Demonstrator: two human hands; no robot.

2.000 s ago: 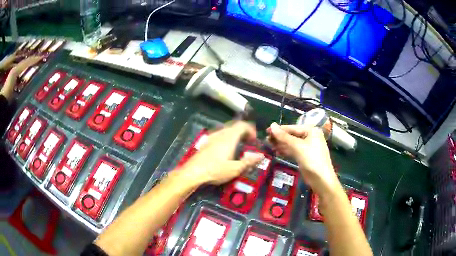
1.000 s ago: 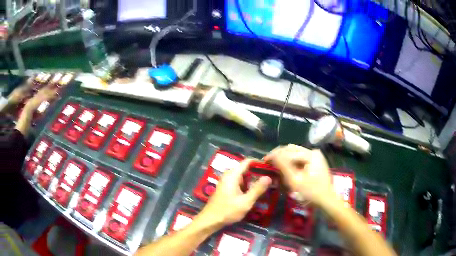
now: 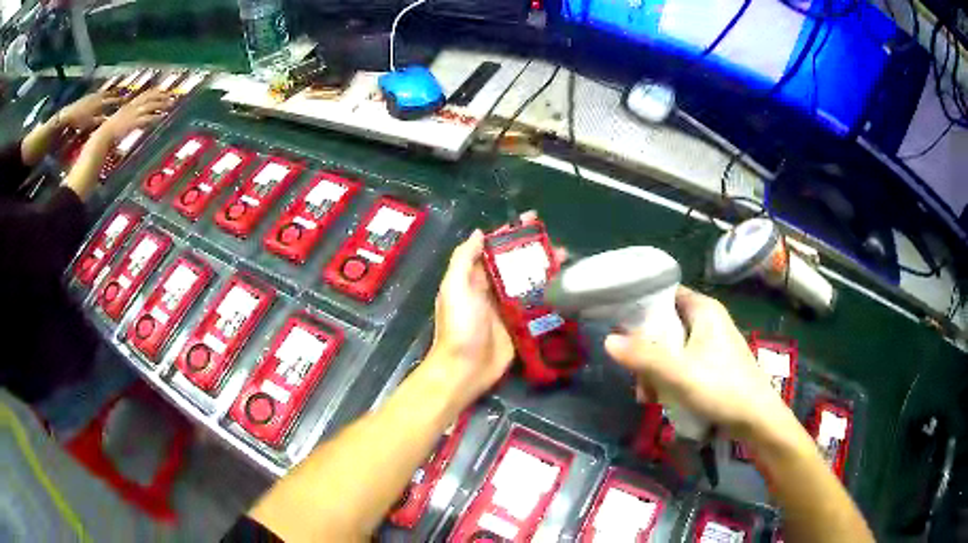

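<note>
My left hand (image 3: pixel 474 318) holds a red handset (image 3: pixel 528 297) tilted up above the nearer tray, its white label side facing up. My right hand (image 3: pixel 706 361) grips a white handheld barcode scanner (image 3: pixel 621 281) by its handle. The scanner's pale head is just right of the handset and overlaps its right edge in view. Below, a clear blister tray (image 3: pixel 578 443) holds several red handsets, partly hidden by my hands and arms.
A second tray (image 3: pixel 303 467) of red handsets lies at left. A coworker's hands (image 3: pixel 117 117) are at far left. Another white scanner (image 3: pixel 748 255) lies at right. A blue mouse (image 3: pixel 412 91), a white mouse (image 3: pixel 650 101) and a bottle (image 3: pixel 262 40) stand on the raised shelf below the monitors.
My left hand has lifted a red handset from over the tray. My right hand has taken hold of the white scanner that lay behind the tray and brought it beside the handset. The view has shifted.
</note>
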